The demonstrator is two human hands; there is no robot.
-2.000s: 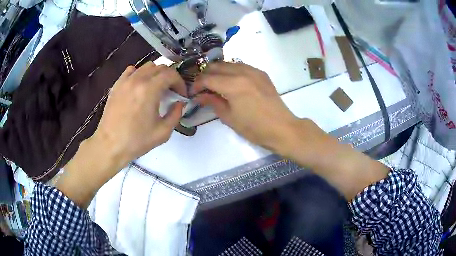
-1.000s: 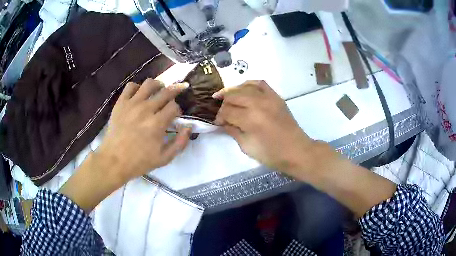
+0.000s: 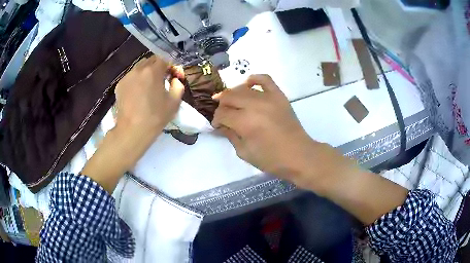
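A small brown gathered cuff piece lies under the lit presser foot and needle. White fabric is joined along its near edge. My left hand is at its left side, thumb and fingers pinched together near the presser foot; the fingertips are partly blurred. My right hand pinches the right near corner where brown and white meet. The large brown panel lies to the left, partly behind my left hand.
The machine head stands at the back. Brown scraps, a black pad and a black strap lie right. A plastic bag is at far right. A white quilted panel hangs over the front edge.
My left hand has moved up and back toward the presser foot, and its fingers have closed together. My right hand has shifted slightly left, still pinching the cuff edge.
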